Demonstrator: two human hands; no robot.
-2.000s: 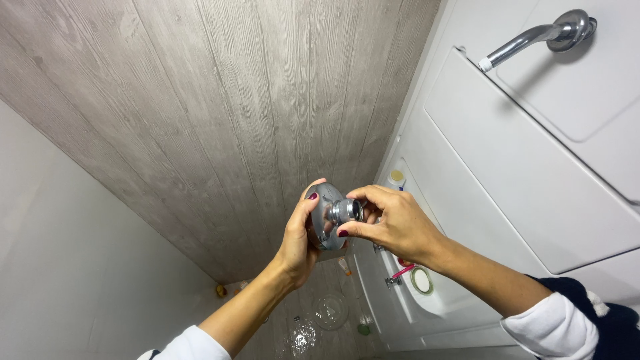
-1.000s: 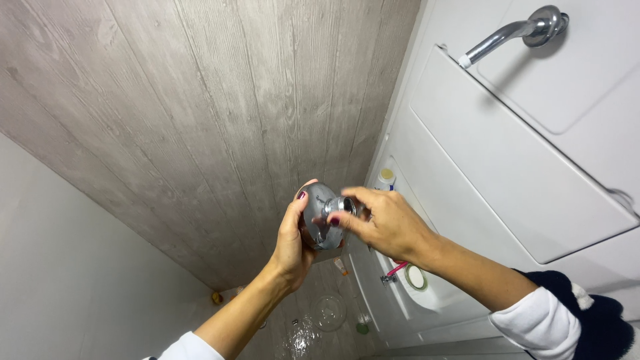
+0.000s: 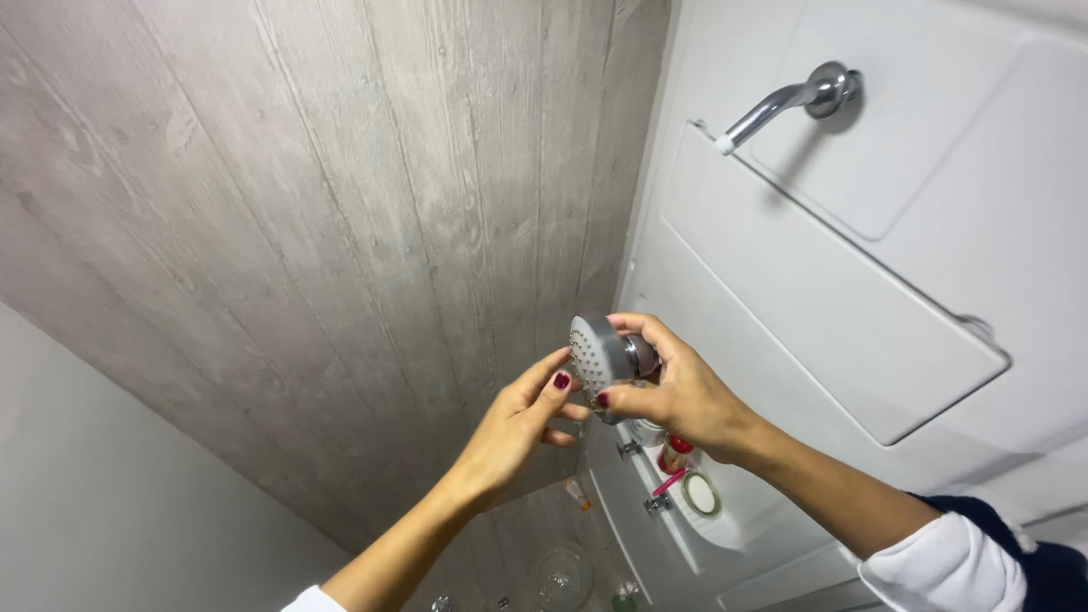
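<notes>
A chrome-and-grey shower head (image 3: 602, 361) is held by my right hand (image 3: 680, 382), whose fingers wrap its rim and back. Its nozzle face points left, with small nozzles showing. Close by the face is my left hand (image 3: 527, 408), fingers spread and one fingertip at the lower edge of the face; whether it touches is hard to tell. Up on the white wall panel, a bent chrome shower arm (image 3: 769, 110) sticks out with a white threaded end and no head on it.
Below my right hand, a ledge (image 3: 722, 534) carries a red-capped bottle (image 3: 674, 455), a pink razor-like item (image 3: 669, 483) and a round green-rimmed container (image 3: 701, 494). Chrome taps (image 3: 657, 505) sit beside it. An orange-and-white tube (image 3: 576, 494) and a glass dish (image 3: 561, 580) are lower down.
The shower head has passed from my left hand to my right and been turned, so its nozzle face now shows. My left hand has let go of its body.
</notes>
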